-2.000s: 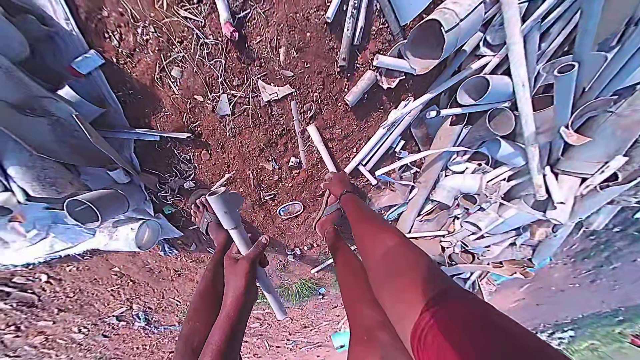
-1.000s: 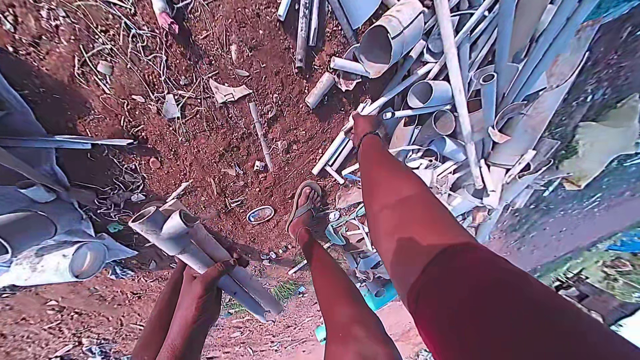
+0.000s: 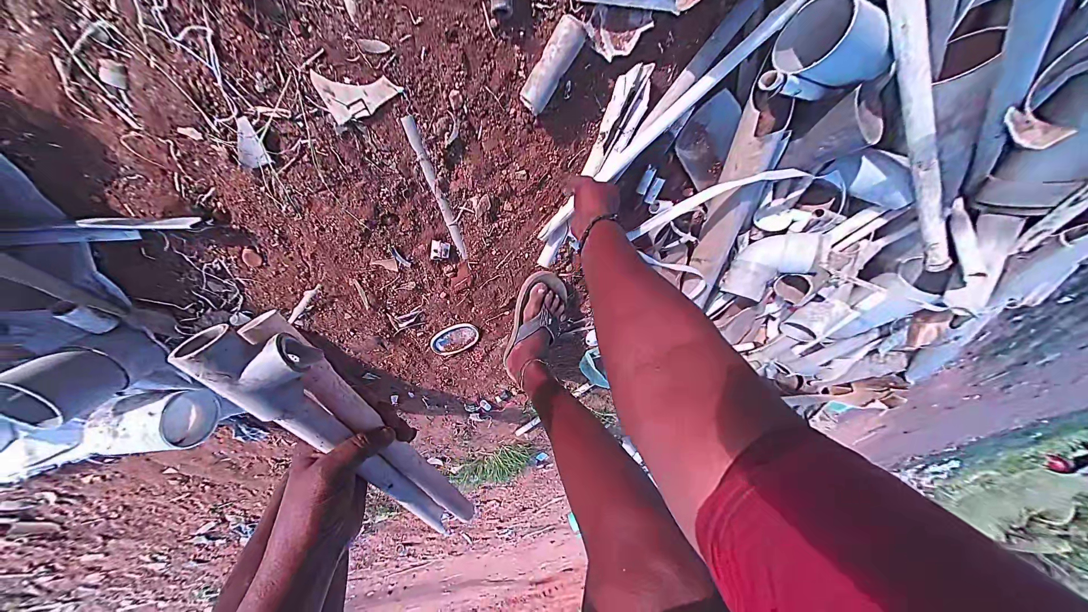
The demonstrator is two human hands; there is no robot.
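My left hand (image 3: 340, 476) grips two plastic pipe pieces side by side. One is a grey-white pipe with a branched fitting (image 3: 263, 382), its open mouths up and to the left; the other is a plainer pipe (image 3: 340, 382) lying against it. On the right, my right hand (image 3: 597, 202), with a dark band at the wrist, is at the near end of a bundle of thin white pipes and strips (image 3: 625, 119). Its fingers are largely hidden, so whether it grips any of them cannot be told. My sandalled foot (image 3: 537, 319) is between the hands.
A heap of pipes, elbows and broken plastic (image 3: 778, 255) fills the right side. Larger pipes (image 3: 183, 418) lie on pale sheeting at left. On the red soil are a thin pipe (image 3: 433, 183), a short pipe (image 3: 554, 64), a plastic shard (image 3: 353, 98) and a small oval dish (image 3: 455, 340).
Two seconds ago my right hand held a thin white pipe over bare soil; it has since moved onto the bundle beside the heap. The left hand keeps hold of the branched pipe. The view has shifted.
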